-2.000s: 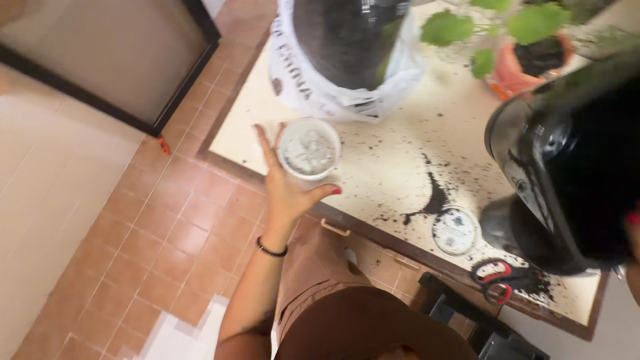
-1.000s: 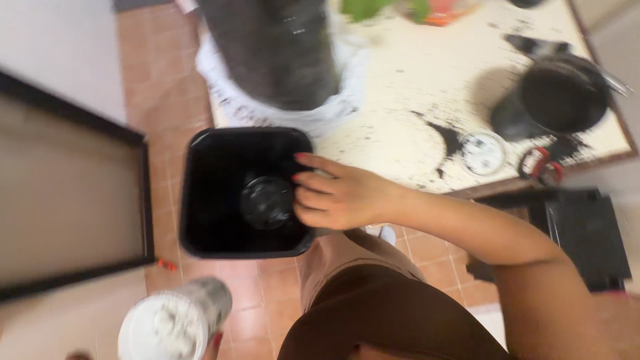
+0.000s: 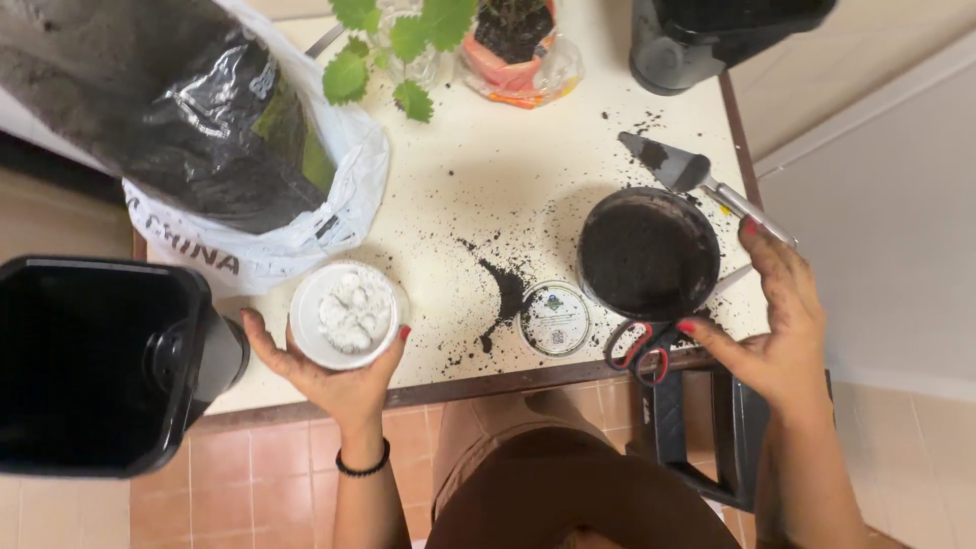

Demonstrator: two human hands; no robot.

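Observation:
My left hand grips a white tub of white powder at the table's front left edge. My right hand is spread at the right side of a dark pot filled with soil, thumb near its rim; whether it touches the pot is unclear. Red-and-black scissors lie just in front of the pot, partly hidden under it. A round white lid bearing print rests left of the pot. Behind the pot lies a metal trowel with soil on its blade.
An empty black square pot stands at the left edge, another dark one at back right. A soil bag in a white plastic bag fills the back left. Leafy cuttings and a potted plant stand behind. Loose soil is scattered mid-table.
My right hand has let go of the black square pot, now at the left edge, and moved right to the soil-filled pot. My left hand has brought the white tub over the table.

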